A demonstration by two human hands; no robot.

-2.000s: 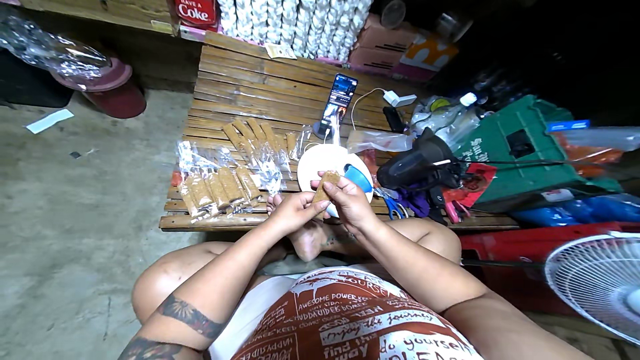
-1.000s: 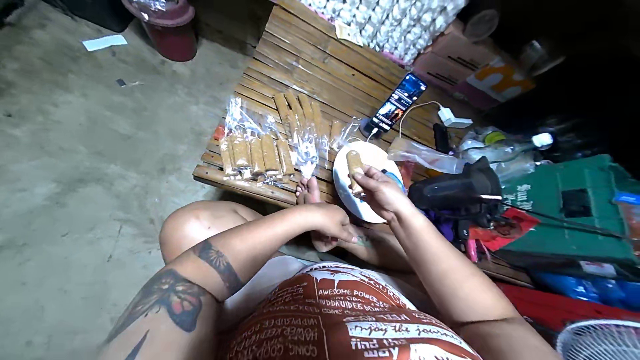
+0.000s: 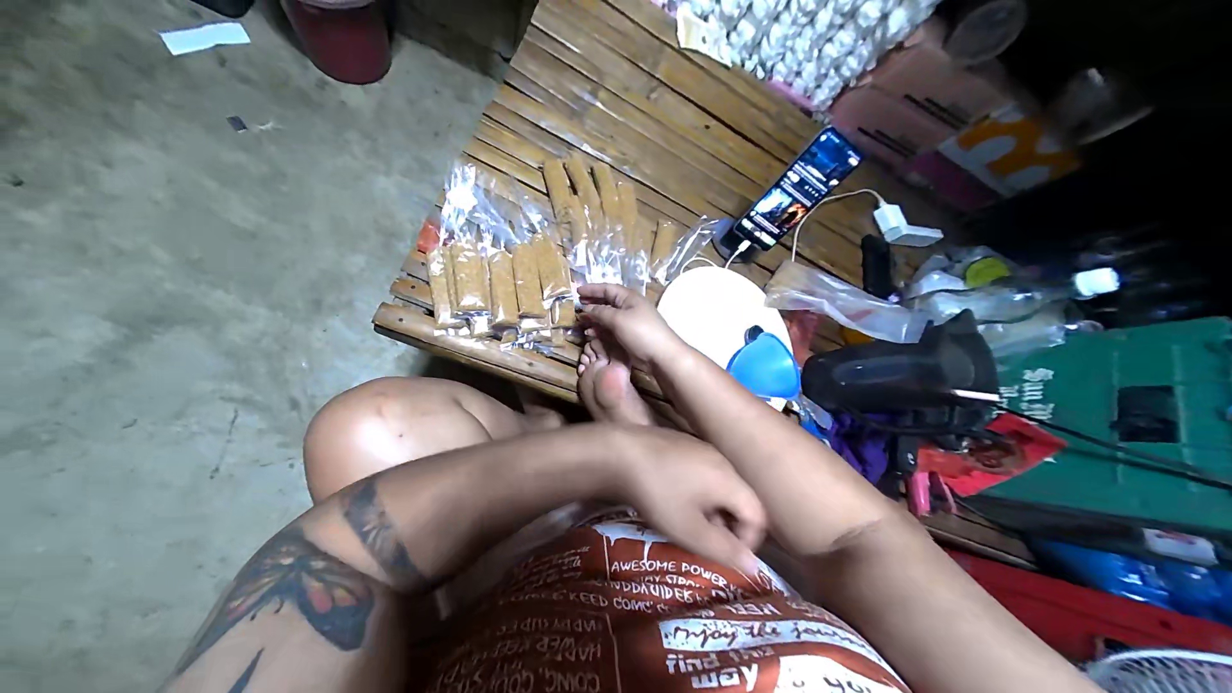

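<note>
My right hand reaches over the edge of the slatted wooden table, fingers apart, beside clear plastic packs of brown bars or rolls. I see nothing held in it; whether its fingertips touch the nearest pack is unclear. More long brown packs lie just behind. My left hand is near my shirt and right forearm, its fingers loosely bent and partly hidden, with nothing visible in it. A white round plate or lid lies right of my right hand, with a blue plastic piece at its edge.
A lit phone stands on the table, cabled to a white charger. A black container, plastic bottles and a green crate are at the right. My bare foot rests by the table edge.
Both hands were at a brown piece two seconds ago; then my right hand alone held one over the plate. My right hand has since moved left to the packs and let go of it.
</note>
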